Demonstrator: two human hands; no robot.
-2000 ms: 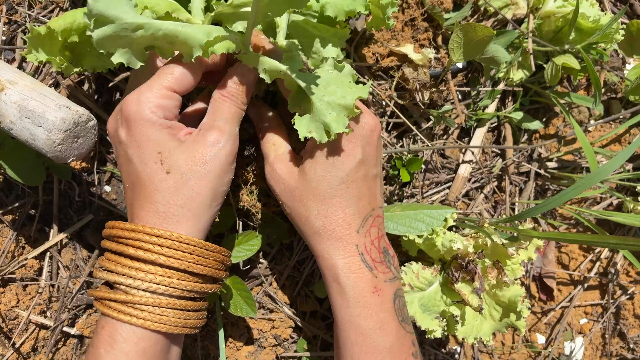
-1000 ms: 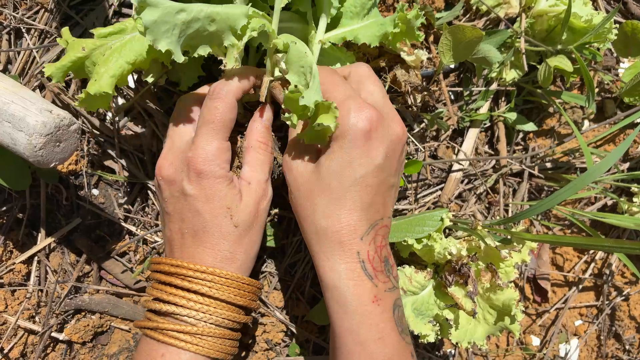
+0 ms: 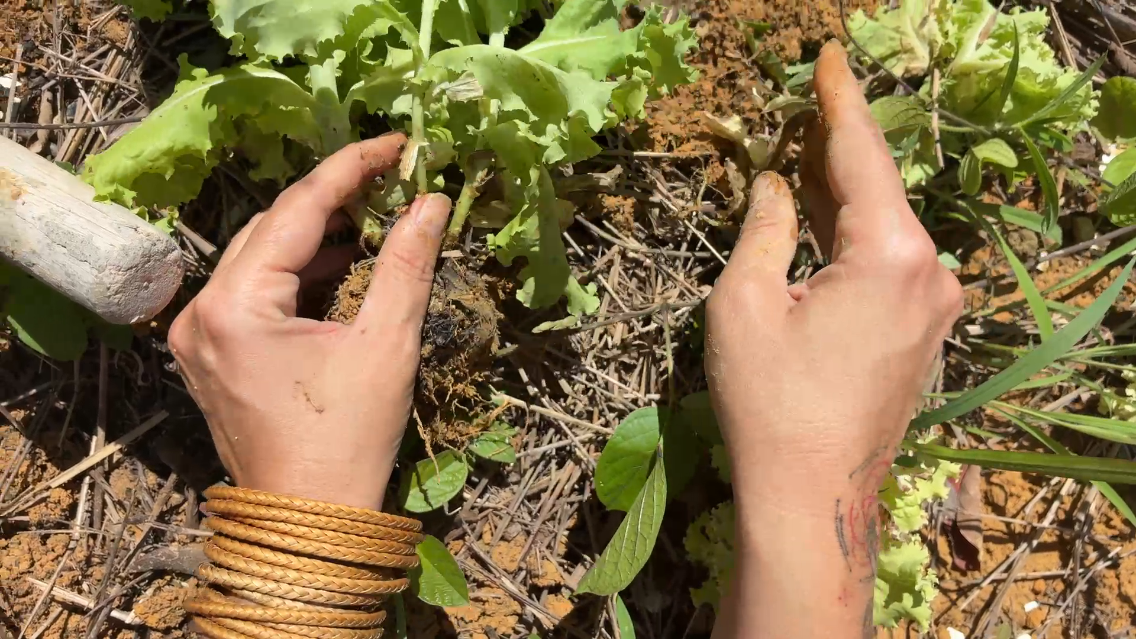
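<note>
Curly green lettuce plants (image 3: 541,80) fill the upper middle of the head view, with a root ball of dark and brown soil (image 3: 457,333) beneath their stems. My left hand (image 3: 328,328), with braided tan bracelets at its wrist, holds one stem base between thumb and fingers, beside the root ball. Soil marks its fingertips. On the right, my right hand (image 3: 825,293) is raised apart from the plants, thumb and fingers spread, with nothing seen in it. Its fingertips carry orange soil, and its farther fingers are partly hidden.
A pale, weathered wooden piece (image 3: 80,231) lies at the left. Dry straw mulch (image 3: 568,373) covers orange soil. More lettuce (image 3: 1003,62) grows at upper right, another (image 3: 905,586) is partly behind my right wrist. Long grass blades (image 3: 1038,359) reach in from the right.
My right hand has let go of the lettuce stems and moved to the right, its fingers now apart. My left hand stays at the stem base, and the root ball has come into sight.
</note>
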